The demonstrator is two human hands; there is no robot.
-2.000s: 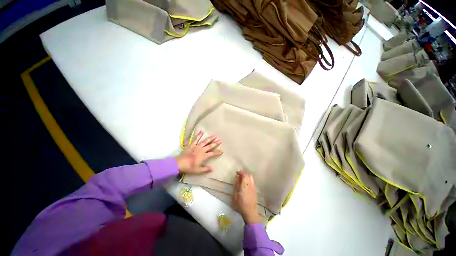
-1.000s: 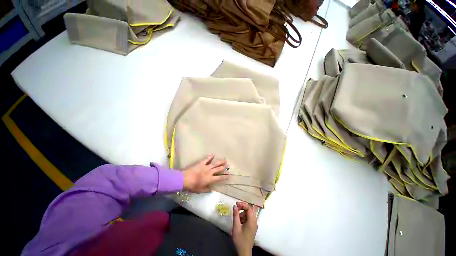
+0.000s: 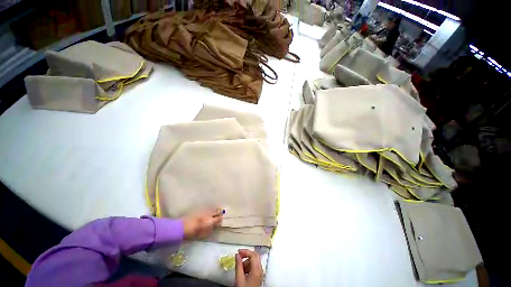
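Observation:
Several beige bag bodies (image 3: 215,174) with yellow edges lie flat and overlapping in front of me. My left hand (image 3: 203,223) is at the near part of the top one, its fingertips beside a small dark shiny dot (image 3: 223,212). Whether the fingers grip it is too small to tell. My right hand (image 3: 249,269) is at the table's near edge, thumb and fingers close together, beside a heap of small gold pieces (image 3: 228,262). Anything between its fingertips is too small to see. A second heap of small pieces (image 3: 177,258) lies below my left wrist.
Beige bodies (image 3: 60,92) lie at the far left of the white table (image 3: 101,162). A brown bag pile (image 3: 207,50) with looped straps lies behind. A large beige stack (image 3: 364,117) stands right, another body (image 3: 442,238) near right. A person (image 3: 388,36) is far back.
My view has tilted up and turned. My left hand has gone from lying flat with spread fingers to fingertips gathered at the small dot. My right hand has left the bag for the gold heap.

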